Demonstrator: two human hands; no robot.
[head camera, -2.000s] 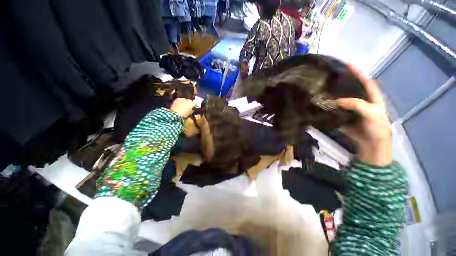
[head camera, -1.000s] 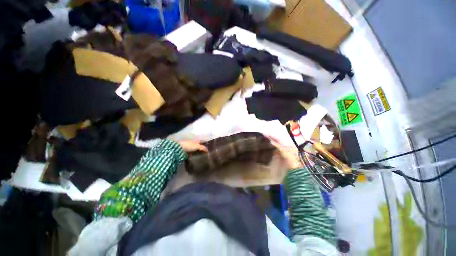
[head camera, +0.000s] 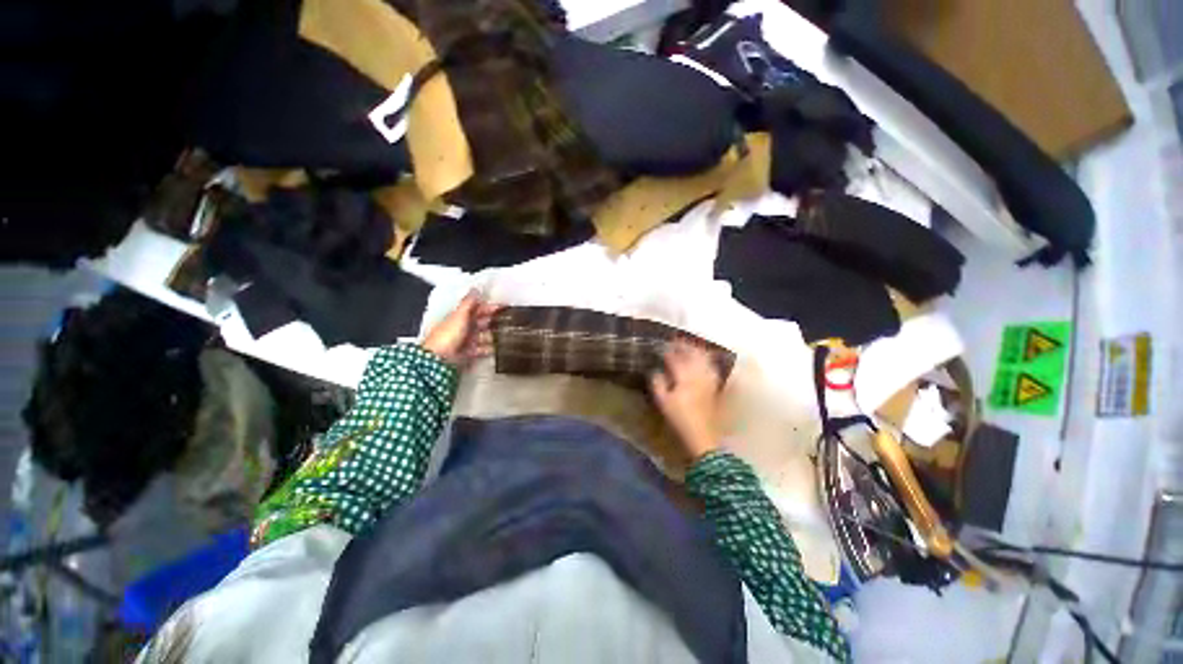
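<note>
A stack or piece of brown plaid cloth, a slightly curved strip (head camera: 577, 343), lies flat on the pale pressing table in front of me. My left hand (head camera: 463, 330) is at its left end, fingertips at the edge. My right hand (head camera: 690, 393) is on its right part, slightly blurred, fingers bent down on the cloth; whether it grips the cloth cannot be told. The steam iron, with a tan wooden handle (head camera: 912, 493), rests at the right, away from both hands.
Black cut pieces (head camera: 811, 279) lie beyond the strip at the right, more (head camera: 318, 253) at the left. Tan card patterns (head camera: 441, 130) and a plaid heap (head camera: 519, 117) lie at the far side. A long black roll (head camera: 986, 149) is upper right. Cables run off right.
The raised brown cloth came down onto the table. Since a second ago the plaid strip has been laid flatter and straighter, and my right hand has moved onto its right part.
</note>
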